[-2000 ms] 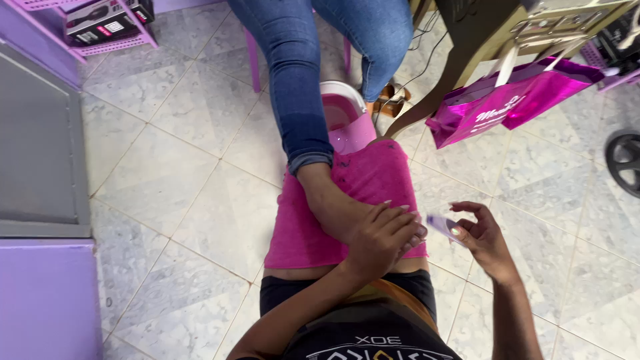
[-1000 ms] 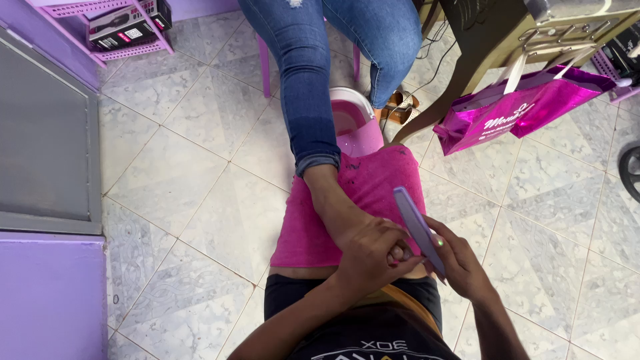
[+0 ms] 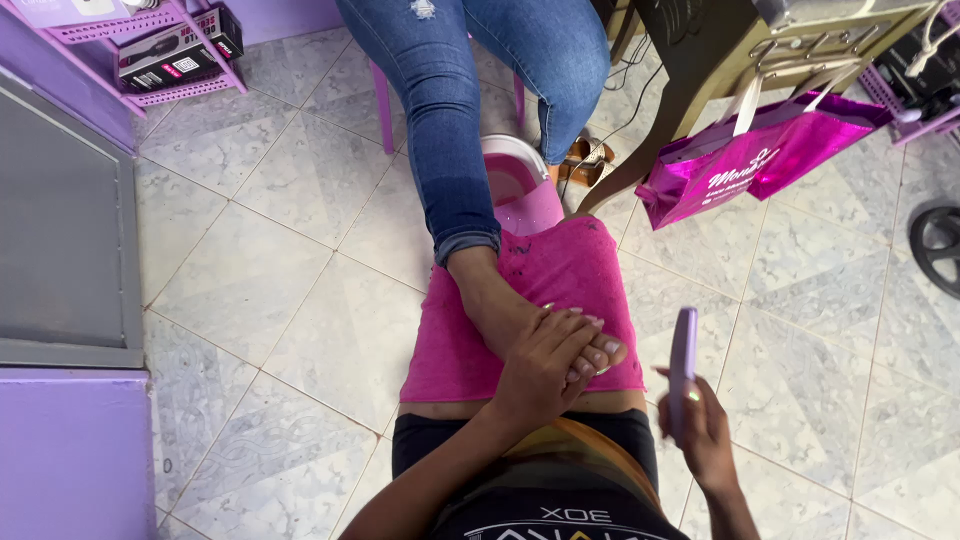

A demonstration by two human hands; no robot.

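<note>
Another person's bare foot lies across the pink towel on my lap, its toes pointing right. My left hand is wrapped over the front of the foot near the toes. Out to the right of the towel, my right hand grips a purple nail file, held upright and apart from the foot. The other person's jeans leg is cuffed above the ankle.
Beyond the towel stands a pink foot basin. Sandals and cables lie by the curved leg of a wooden table. A shiny magenta bag hangs at its drawer. A purple shelf with boxes is at the upper left.
My right hand, holding the file, has moved right, away from the toes where it was a second ago. My left hand has stayed on the foot.
</note>
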